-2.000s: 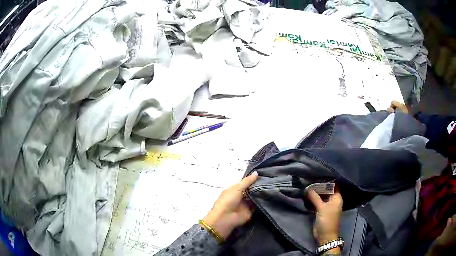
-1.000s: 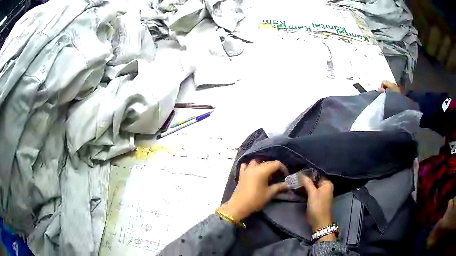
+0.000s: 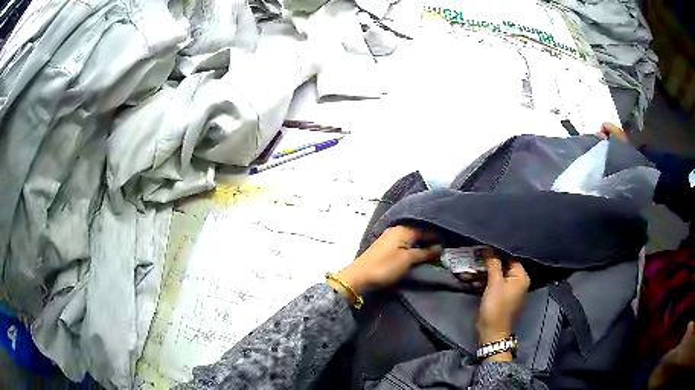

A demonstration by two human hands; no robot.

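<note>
The dark grey garment (image 3: 533, 221) lies at the lower right, with its edge folded up and its inside open toward me. A small white label (image 3: 463, 260) with printed text shows inside the fold. My left hand (image 3: 392, 257) reaches in from the left, its fingertips at the label's left end and partly hidden by the cloth. My right hand (image 3: 503, 293) pinches the label's right end between thumb and fingers. A white piece (image 3: 583, 171) shows among the dark cloth at the far side.
Pale grey-green cloth heaps (image 3: 68, 114) cover the left. A pen (image 3: 293, 156) and dark pencils (image 3: 316, 126) lie on the marked white paper (image 3: 267, 259). Another person's hand (image 3: 612, 131) touches the garment's far edge; another hand (image 3: 678, 356) shows at the lower right.
My left hand has moved from the garment's edge to the label inside. The label has turned and sits a little left and higher. The folded-up edge now covers more above the hands.
</note>
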